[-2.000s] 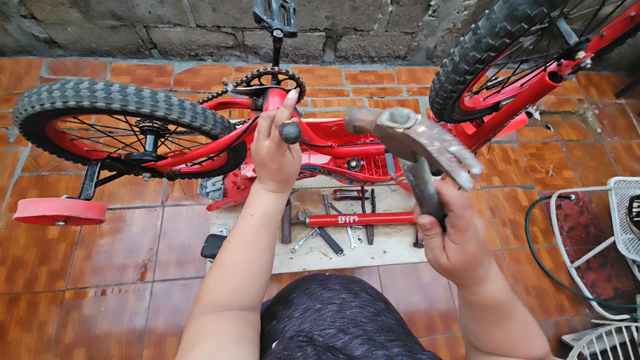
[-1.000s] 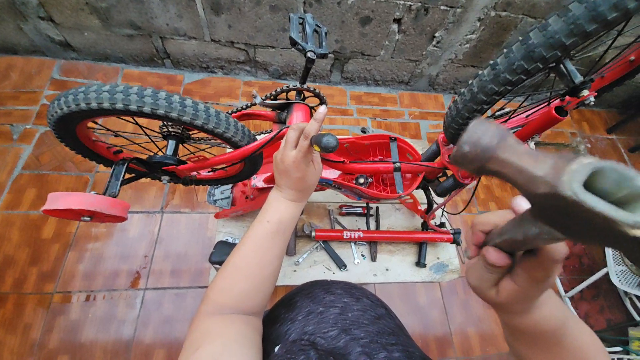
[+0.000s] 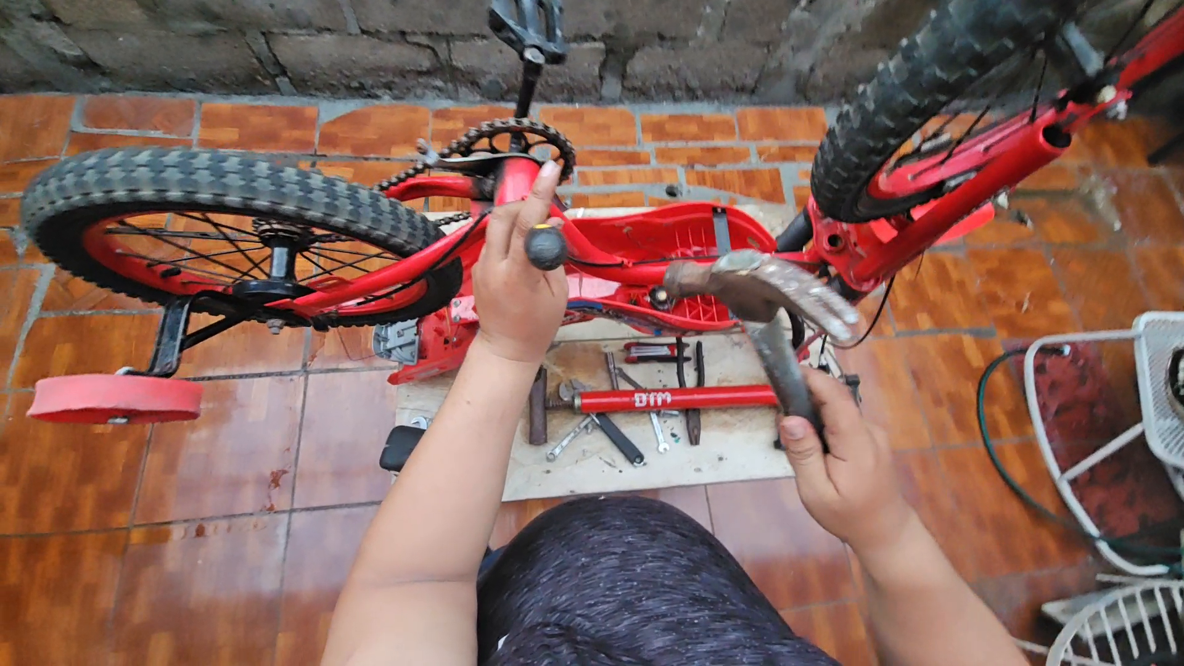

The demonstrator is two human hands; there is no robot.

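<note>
A red child's bicycle (image 3: 647, 273) lies upside down or on its side; which, I cannot tell. My left hand (image 3: 523, 287) is at the frame tube below the chainring (image 3: 518, 139), its fingers around a tool whose round dark end (image 3: 546, 248) faces up. The rest of that tool is hidden. My right hand (image 3: 837, 453) grips the handle of a worn claw hammer (image 3: 754, 282). The hammer's head is right of my left hand, above the frame and red plastic chain guard in view, apart from the dark end.
A board (image 3: 573, 472) under the bicycle bears a red pump (image 3: 675, 398), a wrench (image 3: 659, 433), pliers (image 3: 692, 407) and other tools. The rear wheel (image 3: 222, 240) and a training wheel (image 3: 116, 398) lie left, the front wheel (image 3: 925, 102) upper right. A white metal chair (image 3: 1054, 435) stands right; a block wall (image 3: 370, 51) runs behind.
The hammer, held up at the right and nearer the camera one second ago, has come back left over the bicycle frame. My left hand stays at the frame tube with its tool.
</note>
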